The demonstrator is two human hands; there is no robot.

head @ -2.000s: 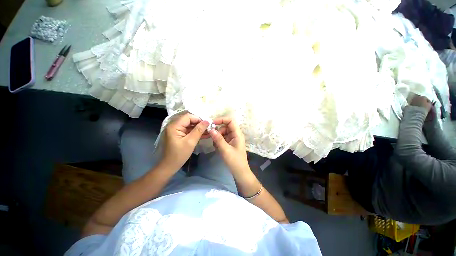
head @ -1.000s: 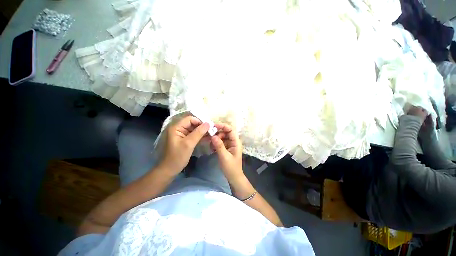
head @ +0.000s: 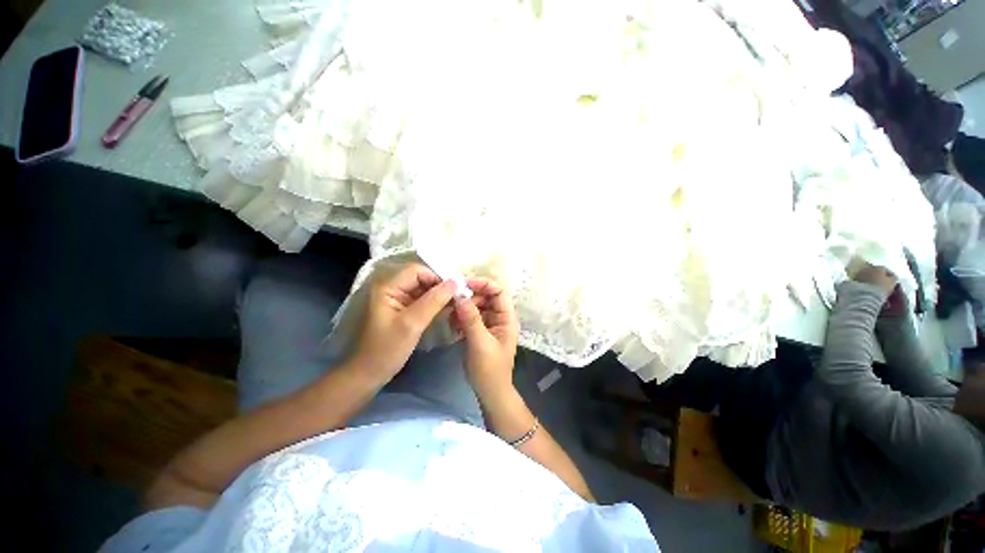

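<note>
A large ivory-white ruffled garment [head: 562, 162] covers the table and hangs over its front edge, partly overexposed. My left hand [head: 405, 313] and my right hand [head: 488, 329] meet at its hem, fingertips almost touching. Both pinch a small white piece [head: 462, 290] between thumbs and index fingers. Whether the piece is fabric or a fastener, and whether a needle or thread is there, is too small to tell. A lace edge [head: 578, 351] lies to the right of my hands, and pleated ruffle tiers [head: 265, 205] lie to the left.
A smartphone [head: 51, 105], pink-handled snips [head: 135, 111] and a speckled silver-white clump [head: 126, 36] lie on the table's left corner [head: 162, 151]. A person in grey [head: 864, 400] works at the right. A dark purple garment [head: 891, 92] lies far right, and a yellow crate [head: 805, 531] stands below.
The view has shifted, so the phone and snips sit higher and the person in grey sits further left. My fingertips have closed further over the small white piece, which shows less.
</note>
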